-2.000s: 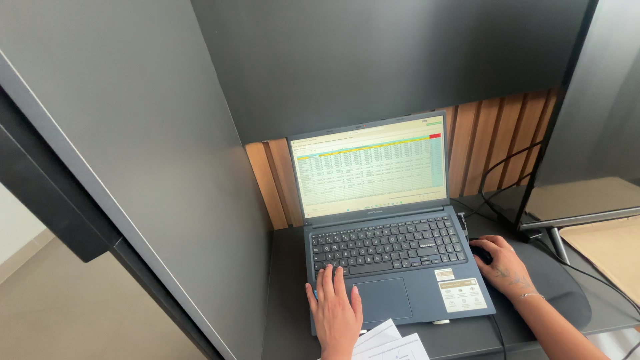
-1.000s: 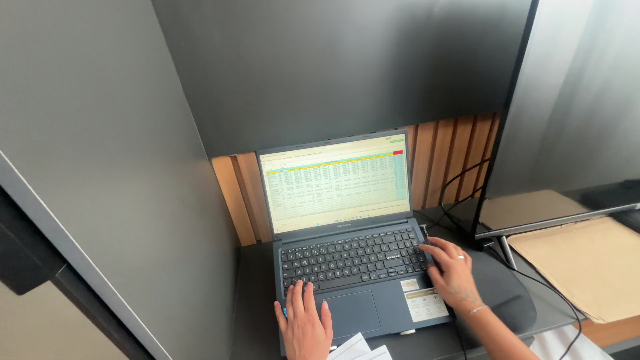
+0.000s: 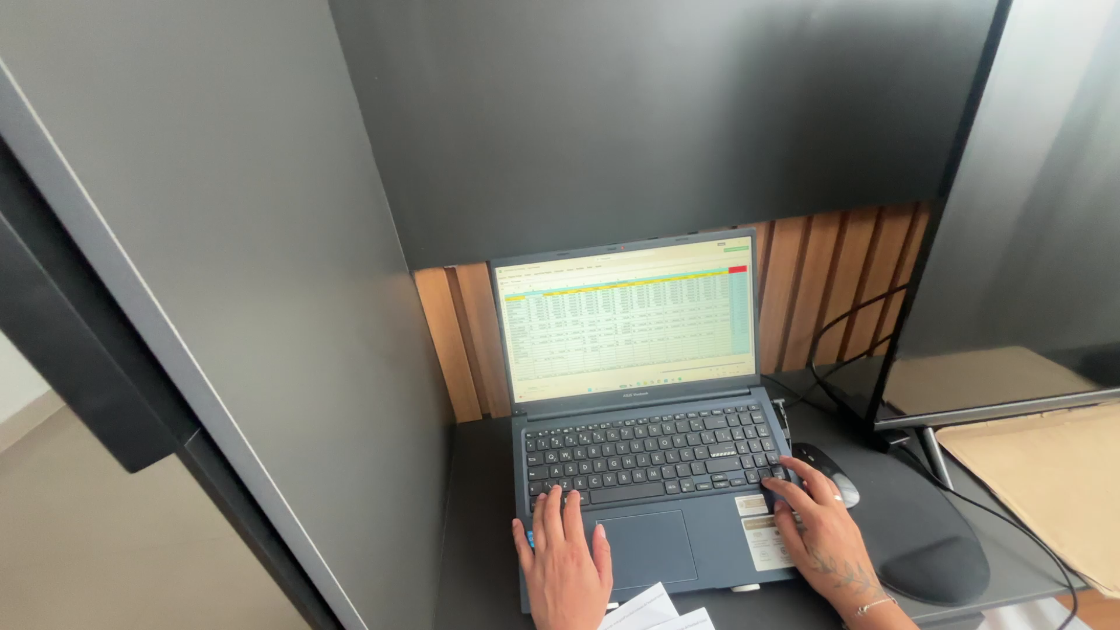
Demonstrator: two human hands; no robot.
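Observation:
An open laptop (image 3: 647,455) stands on a dark desk, its screen (image 3: 626,324) showing a spreadsheet with colored bands. My left hand (image 3: 564,556) rests on the palm rest left of the touchpad, fingertips at the lower left keys. Over the number pad at the keyboard's right end lies my right hand (image 3: 818,525), fingers spread on the keys; it wears a ring and a bracelet. Just beyond it a black computer mouse (image 3: 827,474) sits on a dark mouse pad (image 3: 936,551). White papers (image 3: 647,608) with printing lie at the laptop's front edge, beside my left hand.
A large flat screen (image 3: 1015,227) on metal legs stands to the right, with a tan folder-like sheet (image 3: 1041,472) before it. Black cables (image 3: 853,324) run behind and beside it. A grey panel (image 3: 262,262) closes the left side; wooden slats (image 3: 801,297) line the back.
My right hand has moved from the mouse onto the number pad of the keyboard. My left hand stays at the keyboard's lower left. The view has shifted.

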